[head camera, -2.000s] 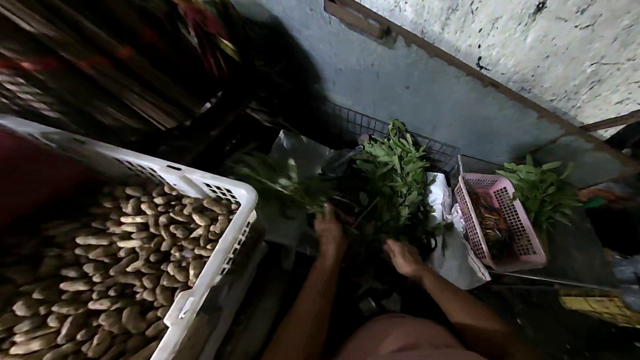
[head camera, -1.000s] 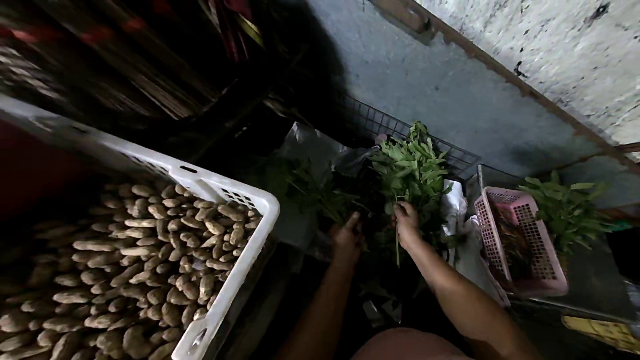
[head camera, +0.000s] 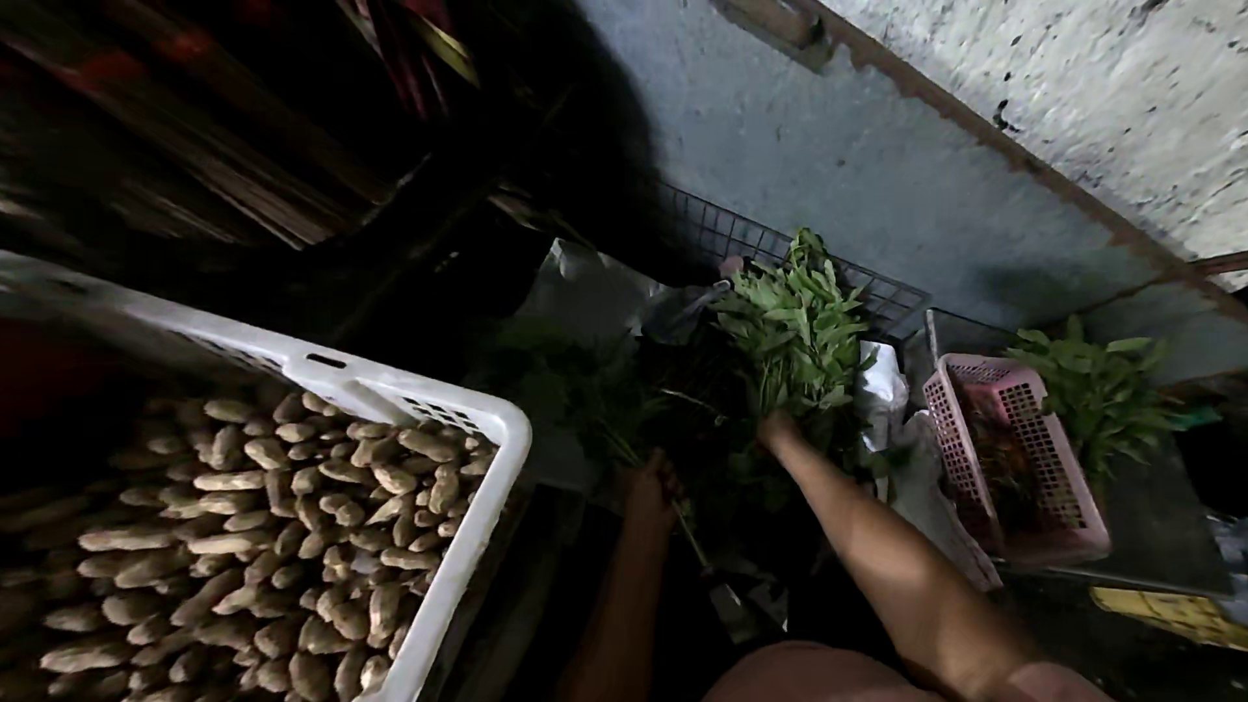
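Note:
My left hand (head camera: 651, 487) is closed around the stems of a dark bunch of leafy greens (head camera: 595, 390), with the stem ends sticking out below the fist. To its right, my right hand (head camera: 777, 429) reaches to the base of a brighter leafy bunch (head camera: 801, 327); its fingers are partly hidden among the stems, so its grip cannot be made out. Dark plant matter lies between the two hands. A clear plastic sheet (head camera: 585, 288) shows behind the left bunch, and white plastic (head camera: 880, 385) is beside the right one.
A white plastic crate (head camera: 478, 546) of peanuts in their shells (head camera: 292, 546) fills the lower left. At right are a pink plastic basket (head camera: 1063, 458) and more leafy greens (head camera: 1102, 390). A wire rack (head camera: 731, 229) runs along the grey wall (head camera: 829, 146).
My right hand has moved away from my left, up to the base of the brighter bunch. A second ago both hands were closer together. The view has shifted somewhat.

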